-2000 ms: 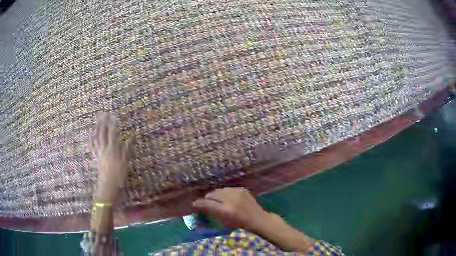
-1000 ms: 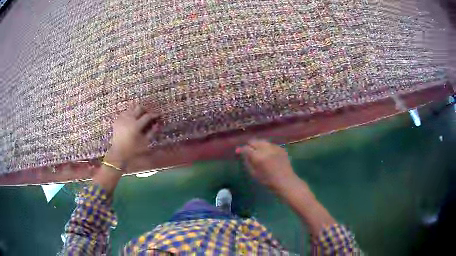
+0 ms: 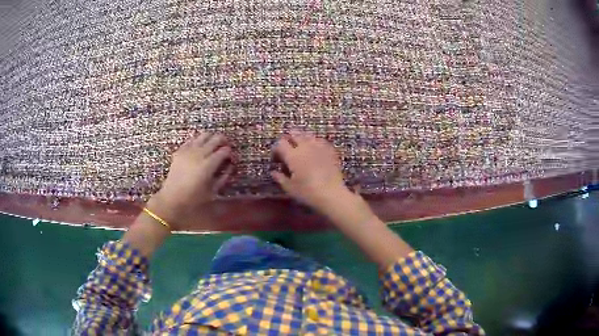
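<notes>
A tweed-like fabric (image 3: 295,79) in beige-grey with pink and yellow flecks lies spread over the table. Its near edge runs along the table's reddish-brown border. My left hand (image 3: 198,170) rests on the fabric near this edge, left of centre, fingers bent and pointing forward. My right hand (image 3: 309,164) is on the fabric close beside it, fingers curled at the cloth. Both are bare; a yellow band circles my left wrist. The image is grainy, and whether the fingertips pinch the cloth cannot be told.
The reddish-brown table rim (image 3: 263,215) curves across below the hands. The green floor (image 3: 499,243) lies beyond it. A small pale piece (image 3: 532,203) sticks out at the rim on the right. My checked sleeves and shirt front are at the bottom.
My right hand has moved from beyond the table rim up onto the fabric, beside my left hand. My left hand has shifted slightly right. The view has turned, so the rim looks more level.
</notes>
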